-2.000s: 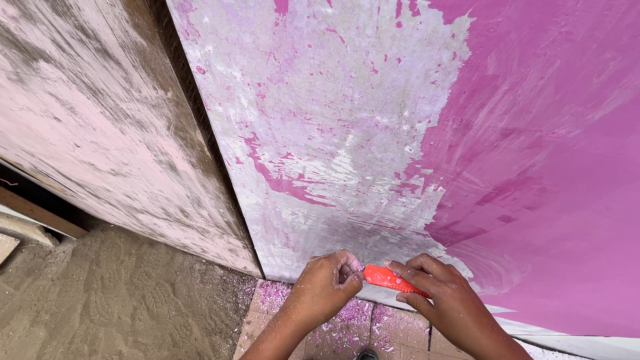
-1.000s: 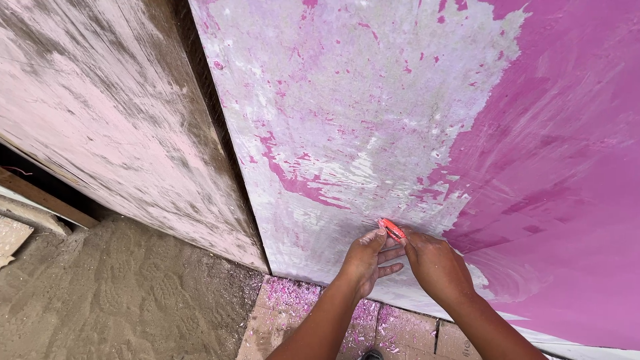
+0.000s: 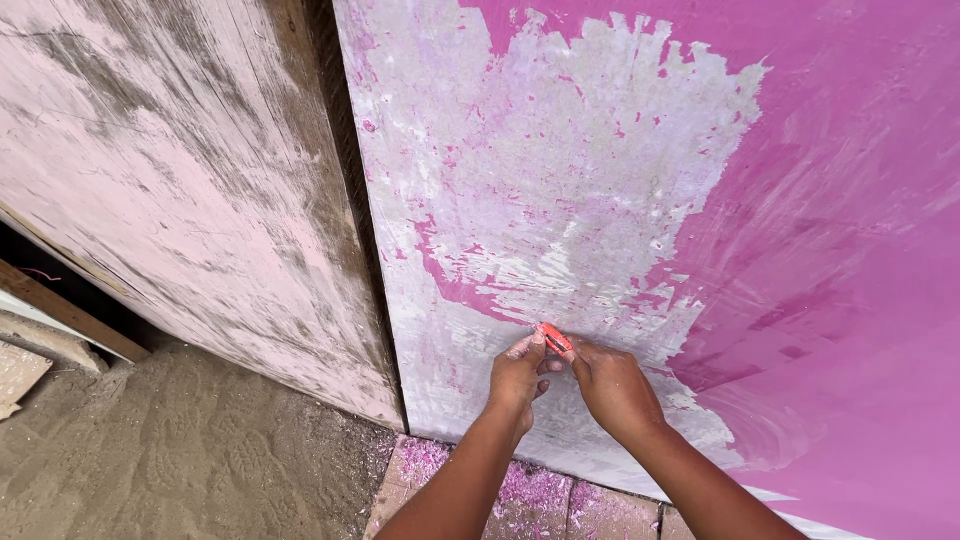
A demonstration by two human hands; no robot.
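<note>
My right hand [image 3: 616, 381] grips a small orange-red handled scraping tool [image 3: 555, 339], its exact kind partly hidden by the fingers. The thumb and fingertips of my left hand [image 3: 519, 375] pinch the tool's upper left end. Both hands are close together in front of the lower part of a panel [image 3: 600, 172]. Magenta paint [image 3: 862, 300] covers the panel's right side, while a large ragged patch of pale grey-white surface shows at the middle and left. Streaks of magenta remain just above my hands.
At left stands a weathered wooden panel with pale pink paint [image 3: 187, 210], its edge beside a dark gap. Sandy ground [image 3: 210, 442] lies below it. Magenta flakes [image 3: 525, 491] cover tiles [image 3: 615, 517] at the panel's foot. Wooden boards [image 3: 67, 307] lie at far left.
Both hands have risen along the panel from near its bottom edge. The tool, earlier lying sideways between them, now slants up to the left.
</note>
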